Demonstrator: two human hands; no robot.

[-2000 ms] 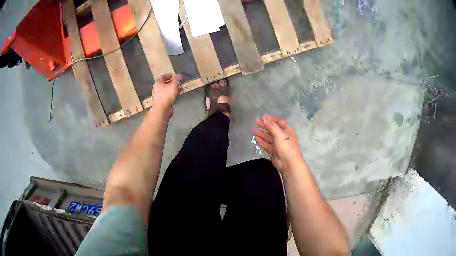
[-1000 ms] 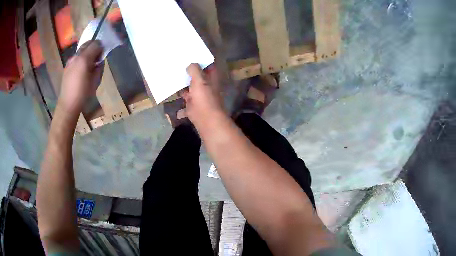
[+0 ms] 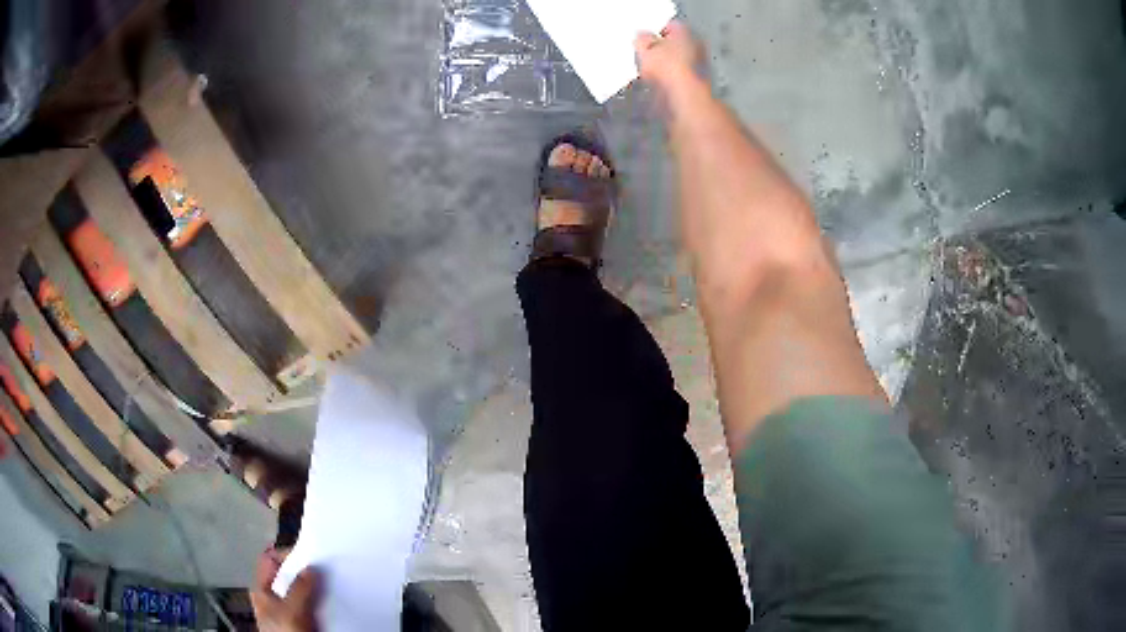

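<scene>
My right hand (image 3: 671,56) is stretched forward at the top of the view and grips the corner of a white sheet (image 3: 603,40), whose far part is cut off by the top edge. My left hand (image 3: 287,595) is low at the left and grips another white sheet (image 3: 364,500), long and slightly curled, which hangs beside my leg. A clear shiny plastic sheet (image 3: 500,62) lies on the concrete just left of the sheet in my right hand.
A wooden pallet (image 3: 222,278) is at the left, with orange-red pallet truck parts (image 3: 96,262) showing through its gaps. A blue number plate (image 3: 158,605) is at the lower left. Scattered debris (image 3: 988,278) lies on the floor at the right. My sandalled foot is in the middle.
The pallet now lies further left in view. My right hand has moved up and forward with a white sheet. My left hand is lower and holds a long white sheet. The clear plastic has come into view.
</scene>
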